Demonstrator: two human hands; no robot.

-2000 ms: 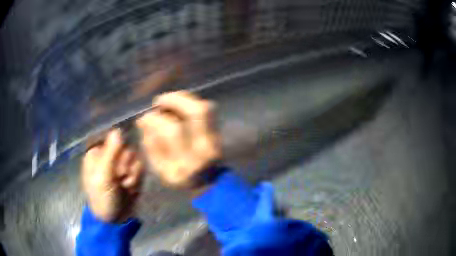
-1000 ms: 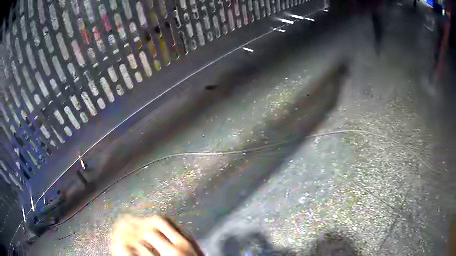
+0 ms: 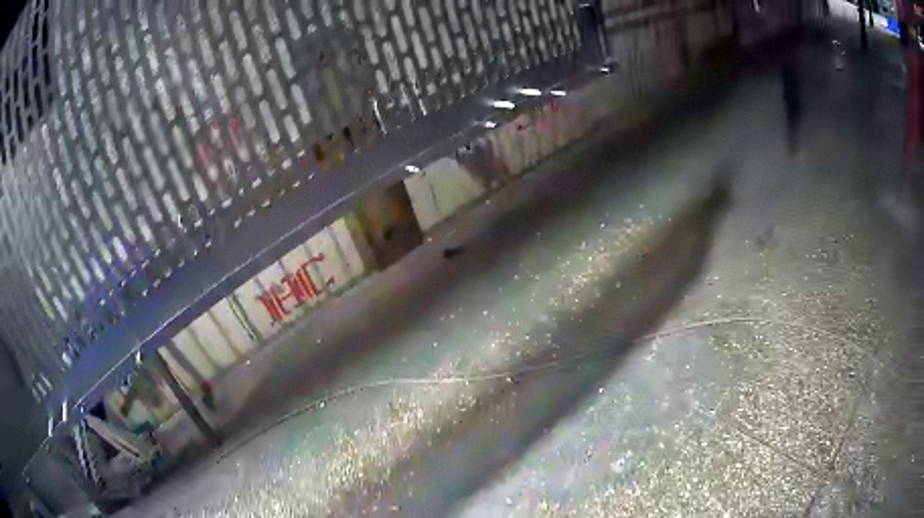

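Observation:
A very large perforated metal panel (image 3: 243, 132) with rows of slotted holes fills the upper left and centre. Its solid, unslotted edge strip (image 3: 274, 228) runs diagonally from lower left to upper right. Several small silver-white pins (image 3: 504, 104) stick out from this edge towards its far end. Another pin (image 3: 411, 168) sits nearer along the edge. Thin light pins also show at the edge's lower left end, blurred. Neither of my hands is in the picture.
Behind and below the panel is a pale wall-like surface (image 3: 243, 304) with red marks and a brown patch (image 3: 387, 225). A thin cable (image 3: 456, 379) curves over the speckled floor (image 3: 770, 405). A dark slanting post (image 3: 184, 397) stands under the panel at left. Red shows at the right rim.
The hand seen low in the picture a second ago is gone. The view has shifted, and more of the panel and the pale surface with red marks behind it now shows.

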